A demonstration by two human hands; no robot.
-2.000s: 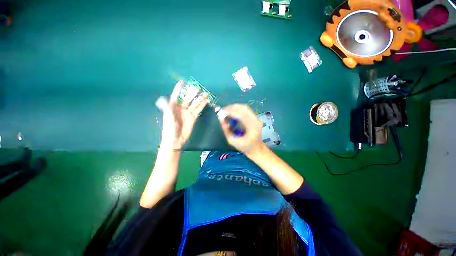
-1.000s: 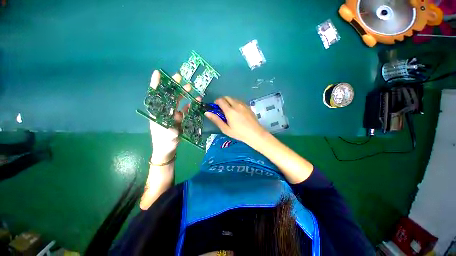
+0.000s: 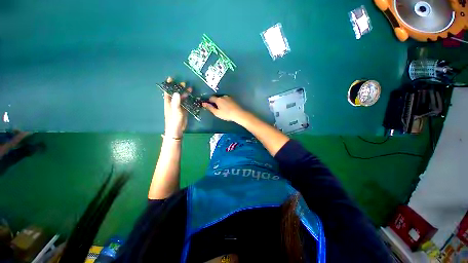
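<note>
My left hand (image 3: 176,113) holds a green circuit board panel (image 3: 180,95) with dark chips, tilted above the bench's near part. My right hand (image 3: 226,108) is closed at the panel's right end around a small dark tool (image 3: 209,103), mostly hidden by the fingers; it looks like the side cutters, and I cannot tell whether its jaws touch the board. A second green panel (image 3: 218,68) with white areas and a gap in its middle lies on the bench just beyond my hands.
A grey flat tray (image 3: 290,110) lies right of my hands, with thin scraps above it. White patches (image 3: 275,41), a solder reel (image 3: 368,93), a black soldering station (image 3: 410,109) and an orange fan (image 3: 403,32) are farther right. Another person's hand (image 3: 13,144) is at the left edge.
My left hand has taken hold of the chip-side panel, now tilted nearly edge-on. The second panel lies released on the bench. My right hand stays at the held panel's right end.
</note>
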